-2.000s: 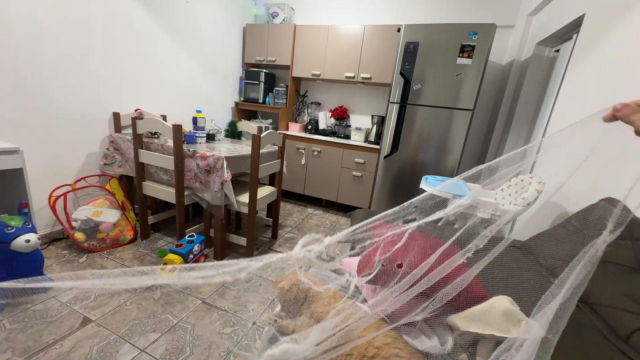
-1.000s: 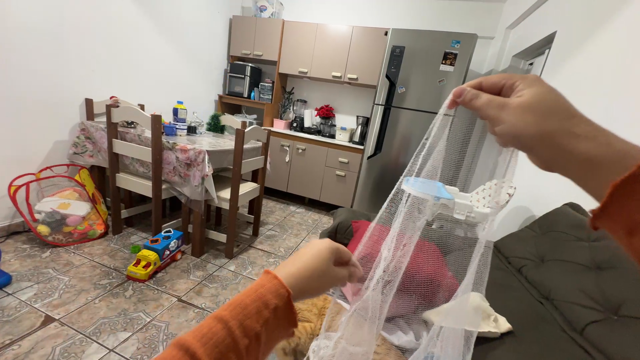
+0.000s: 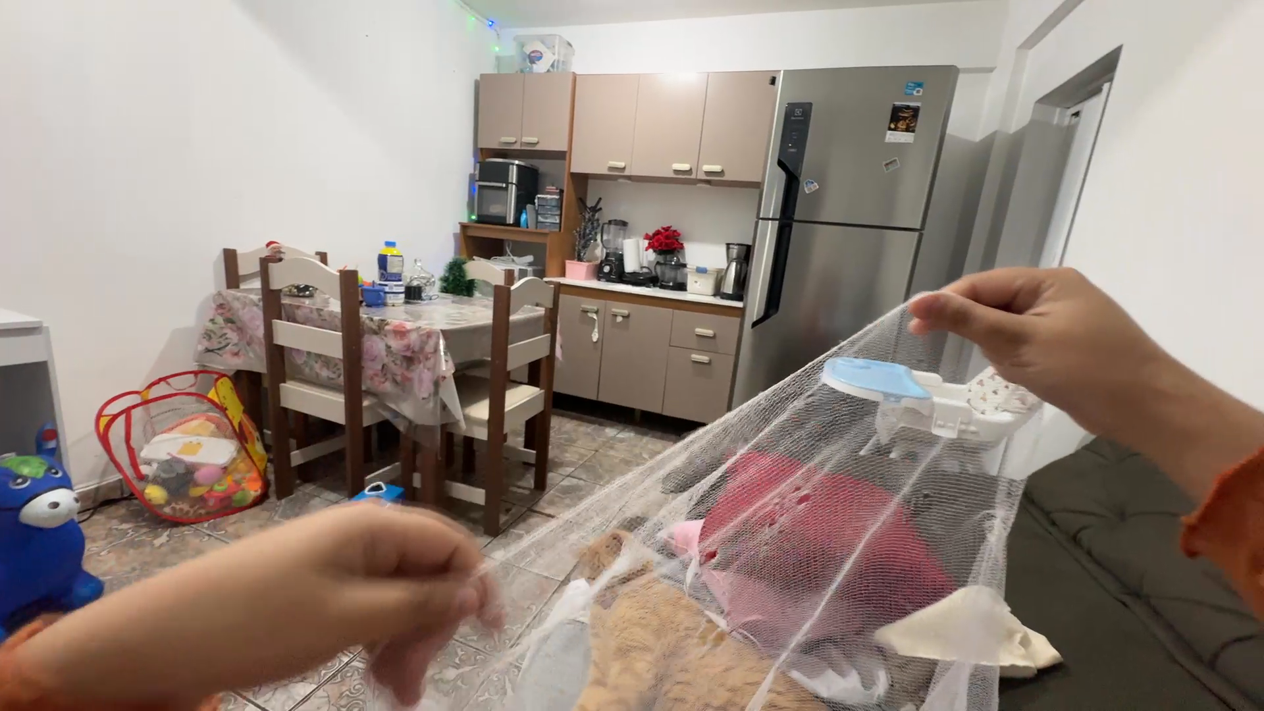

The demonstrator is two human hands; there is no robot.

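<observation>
A sheer white mesh net hangs spread in front of me. My right hand pinches its upper corner between thumb and fingers, in front of the refrigerator's right side. At the lower left, my left hand is blurred; its fingers are at the net's left edge, and whether they grip it I cannot tell. Through the mesh show a red and pink cushion or plush, tan fur of an animal or plush toy, and a cream cloth. A white high chair with a blue tray stands behind the net.
A dark tufted sofa lies at the right. A table with a floral cloth and wooden chairs stand at the left. A toy basket and a blue ride-on toy are on the tiled floor. A refrigerator and cabinets stand behind.
Two seconds ago the net stretched across the view with only the fingers of my right hand showing; my left hand has since come into view. Since one second ago, my hands have moved apart, widening the net.
</observation>
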